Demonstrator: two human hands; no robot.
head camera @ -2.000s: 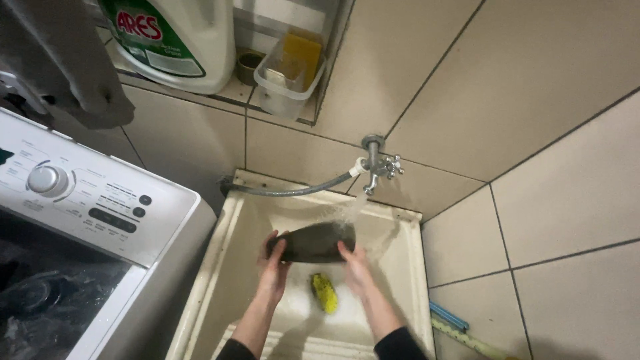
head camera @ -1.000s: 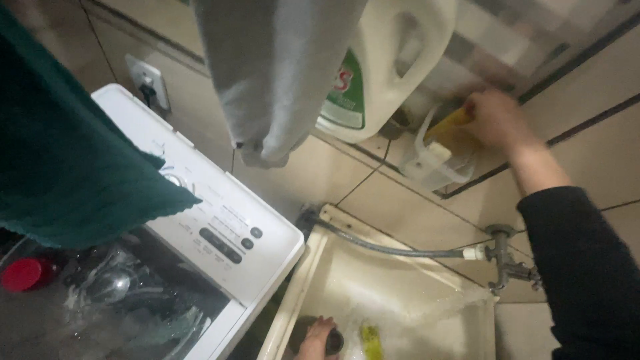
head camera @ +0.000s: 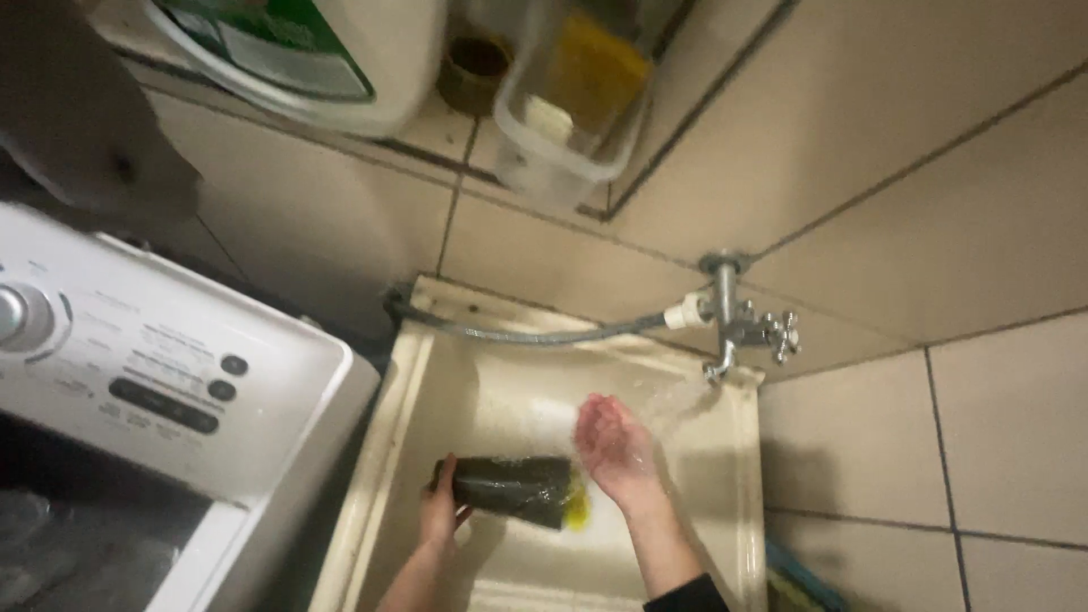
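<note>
In the head view my left hand (head camera: 443, 505) grips the left end of a dark, wet, tapered object (head camera: 514, 489), perhaps a vase, held sideways low over the sink (head camera: 710, 510). My right hand (head camera: 614, 438) is palm up with nothing in it, fingers slightly cupped, right of the dark object and not touching it. Water splashes between that hand and the metal tap (head camera: 727, 327). A yellow-green thing (head camera: 577, 507), its kind unclear, lies in the basin, partly hidden behind the object's right end.
A grey hose (head camera: 544, 337) runs from the tap along the sink's back edge. Above, a ledge holds a clear plastic tub (head camera: 552, 161) with a yellow sponge (head camera: 599, 68), a small round container (head camera: 476, 72) and a large white jug (head camera: 374, 51). A white washing machine (head camera: 280, 382) stands left.
One second ago my right hand was at the yellow sponge in the tub; now it is down in the sink, empty. The sponge is in the tub. The view has swung back toward the sink.
</note>
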